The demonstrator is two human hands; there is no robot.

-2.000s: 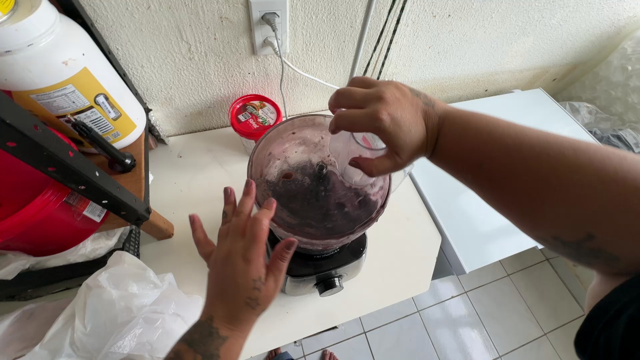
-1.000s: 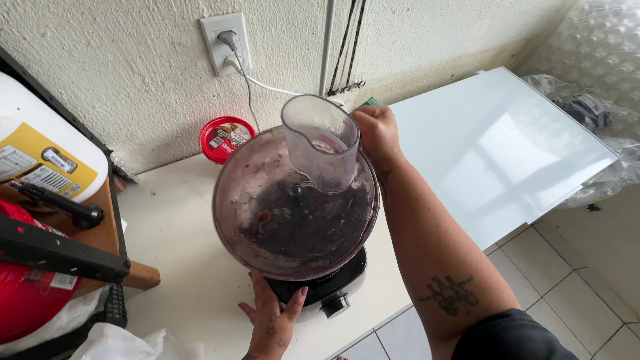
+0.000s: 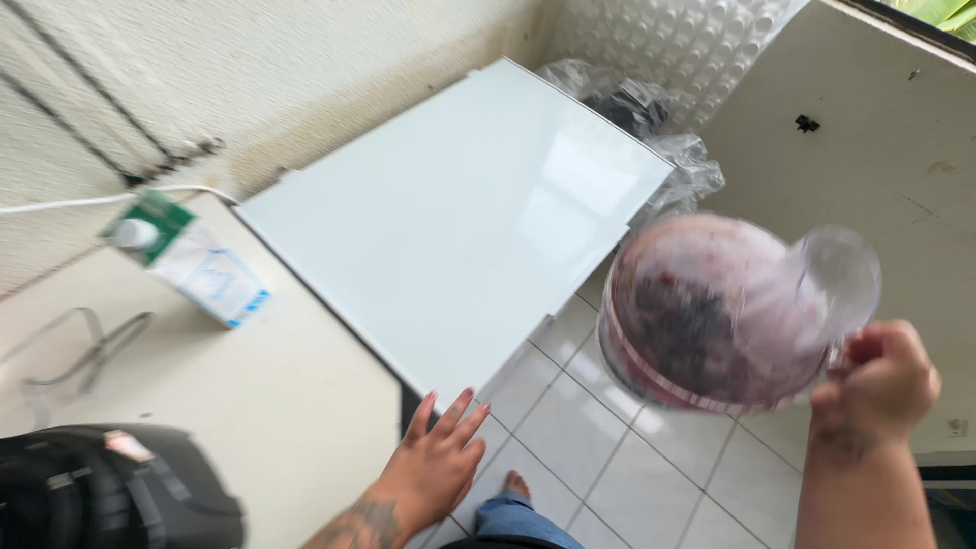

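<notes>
Gripped by its handle in my right hand [image 3: 877, 385], a clear lidded food processor bowl [image 3: 709, 313] hangs tilted over the tiled floor at the right. Dark purple contents and pinkish smears show through its lid. A clear feed tube [image 3: 835, 278] rises from the lid near that hand. My left hand [image 3: 442, 461] has its fingers spread and holds nothing, near the corner where the cream counter meets the white glossy top. The black motor base [image 3: 114, 488] is at the lower left, partly out of view and blurred.
A carton with a white cap [image 3: 217, 282] and a thin cord [image 3: 91, 351] lie on the cream counter [image 3: 320, 404]. Beyond it is a glossy white surface [image 3: 457, 206]. Clear plastic wrapping [image 3: 686, 168] is bunched behind its right edge. My foot [image 3: 517, 484] is on the floor tiles [image 3: 625, 457].
The bowl has come off its motor base and moved right, held in my right hand. My left hand has left the base. The view has swung far to the right.
</notes>
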